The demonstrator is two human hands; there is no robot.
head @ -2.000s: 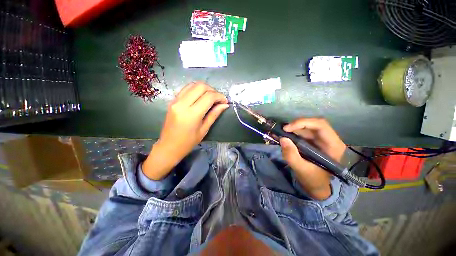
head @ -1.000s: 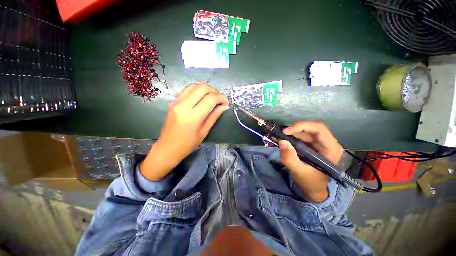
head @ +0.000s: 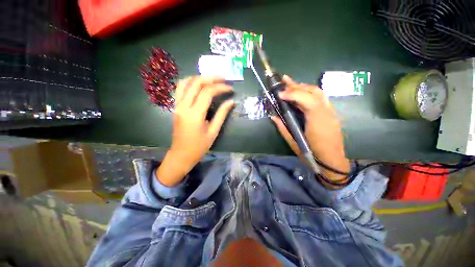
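My right hand holds the black soldering iron with its tip pointing up and away, over the green ends of the stacked boards. The thin pale feed tube runs beside the iron. A circuit board with white glare lies between my hands; my right fingers are at its right end and hide part of it. Whether they touch it I cannot tell. My left hand is left of that board, slightly blurred, thumb and fingers apart, with nothing visible in it. A pile of small dark-red components lies left of my left hand.
Another board stack lies at the right. Beyond it are the tip cleaner tin, a black fan and a white-grey box. A red tray is at the back left, clear ridged trays at the left.
The iron has swung up and its tip has left the board between my hands. My right hand has moved up and left. My left thumb and fingers have parted.
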